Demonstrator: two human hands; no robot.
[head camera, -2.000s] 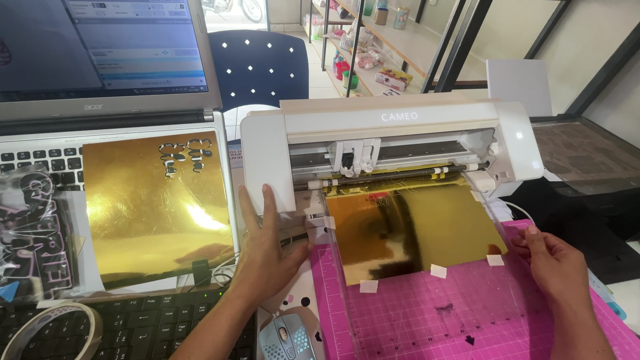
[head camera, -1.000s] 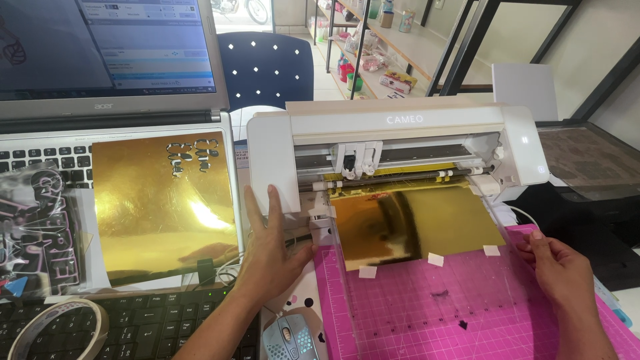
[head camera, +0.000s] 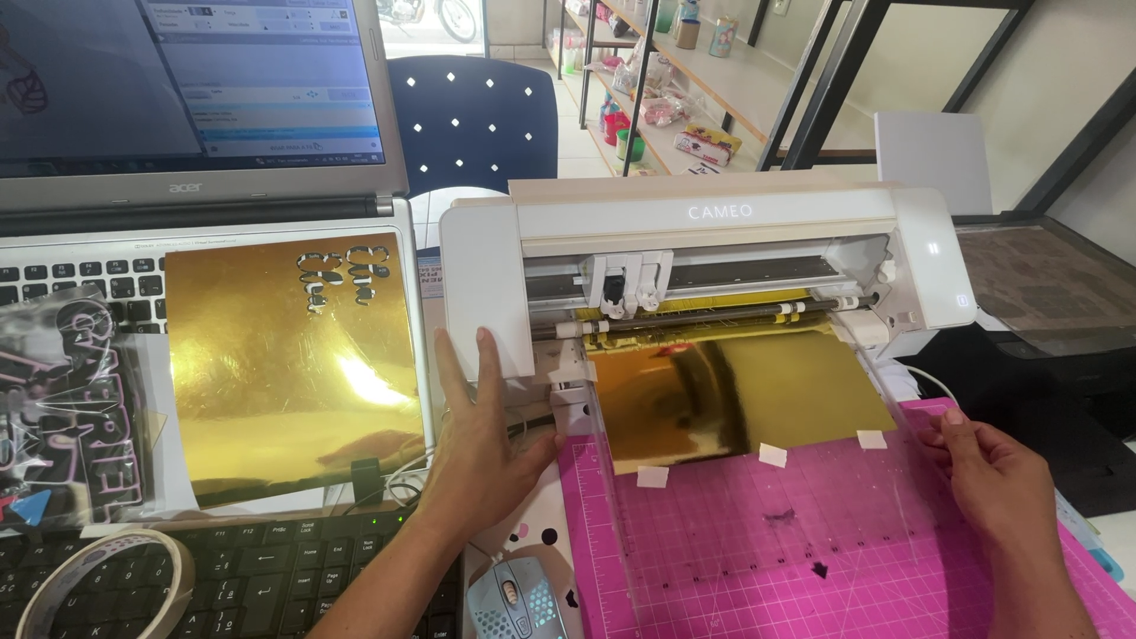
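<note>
A white Cameo cutting machine (head camera: 721, 213) has a clear gridded cutting mat (head camera: 763, 524) under its roller. On that mat lies a gold mirror-finish sheet (head camera: 745, 399), its near edge held by several bits of masking tape (head camera: 773, 455). My left hand (head camera: 484, 435) rests with fingers spread, two fingertips against the machine's left end. At the right edge of the clear mat, my right hand (head camera: 994, 470) has its thumb and fingers together; whether they grip the edge cannot be told. Beneath is a pink cutting mat (head camera: 958, 577).
An Acer laptop (head camera: 390, 355) at left bears a second gold sheet with cut lettering (head camera: 293, 382) and a plastic bag of cut letters (head camera: 80, 408). A black keyboard (head camera: 293, 577), masking tape roll (head camera: 177, 586) and mouse (head camera: 516, 599) lie nearer. A chair (head camera: 475, 115) stands behind.
</note>
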